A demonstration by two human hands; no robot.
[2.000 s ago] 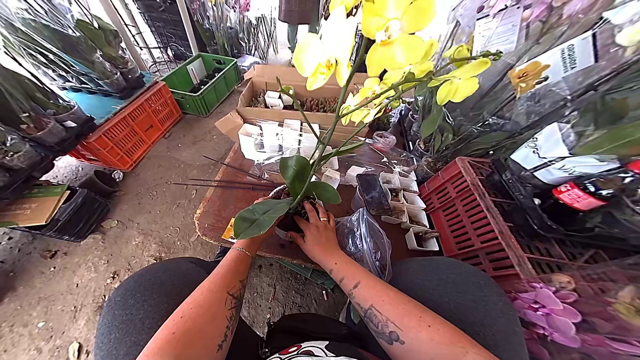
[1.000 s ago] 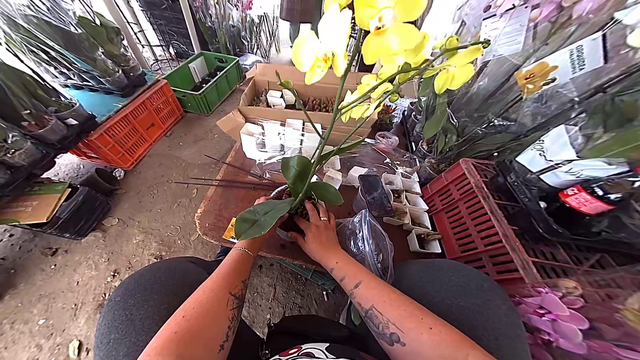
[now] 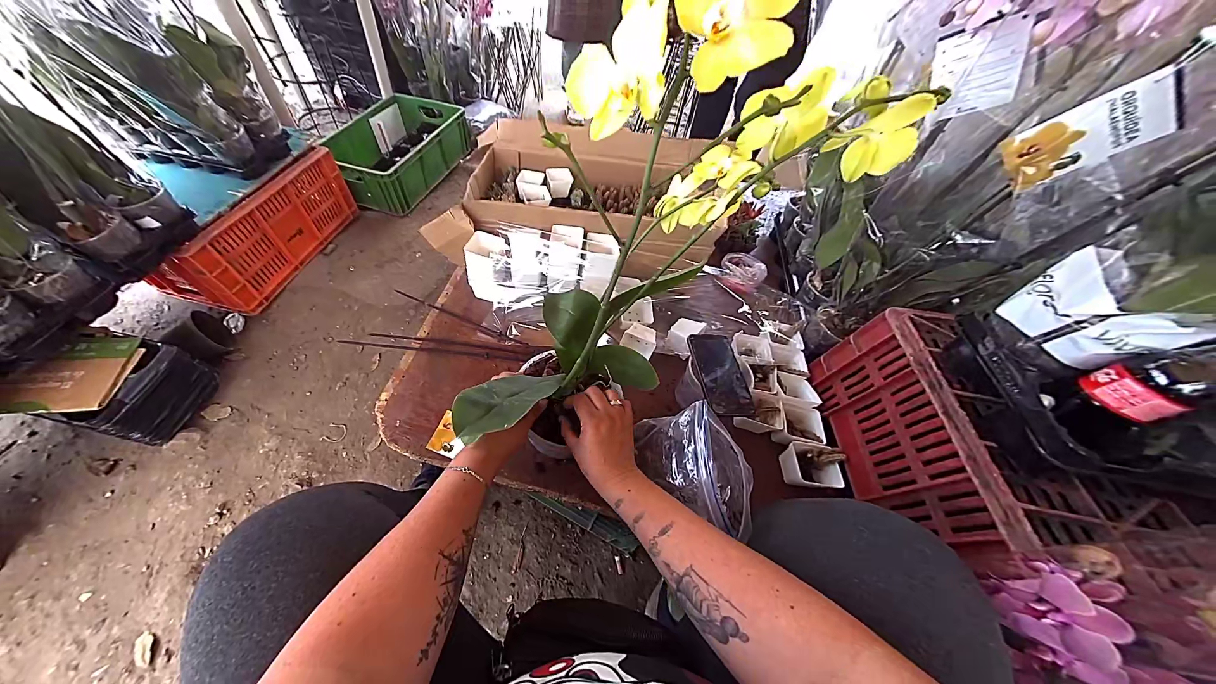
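A yellow orchid [image 3: 622,366] with broad green leaves and a tall flower stem stands in a whitish pot [image 3: 548,445] at the near edge of a low wooden table [image 3: 418,408]. My left hand [image 3: 503,439] is at the pot's left side, its fingers mostly hidden under a big leaf. On the right, my right hand [image 3: 600,432] rests at the pot's rim with bent fingertips in the dark potting medium by the stem base. Right beside it lies a clear plastic bag [image 3: 698,465]. A dark phone [image 3: 719,373] leans behind the bag, near small white pots [image 3: 800,421].
Behind the table sits a cardboard box [image 3: 589,142] with small plants. A red plastic crate [image 3: 912,427] borders the right side, near wrapped orchids. Thin dark sticks [image 3: 437,344] jut over the table's left edge. Orange [image 3: 261,237] and green crates [image 3: 404,157] stand on the ground at left.
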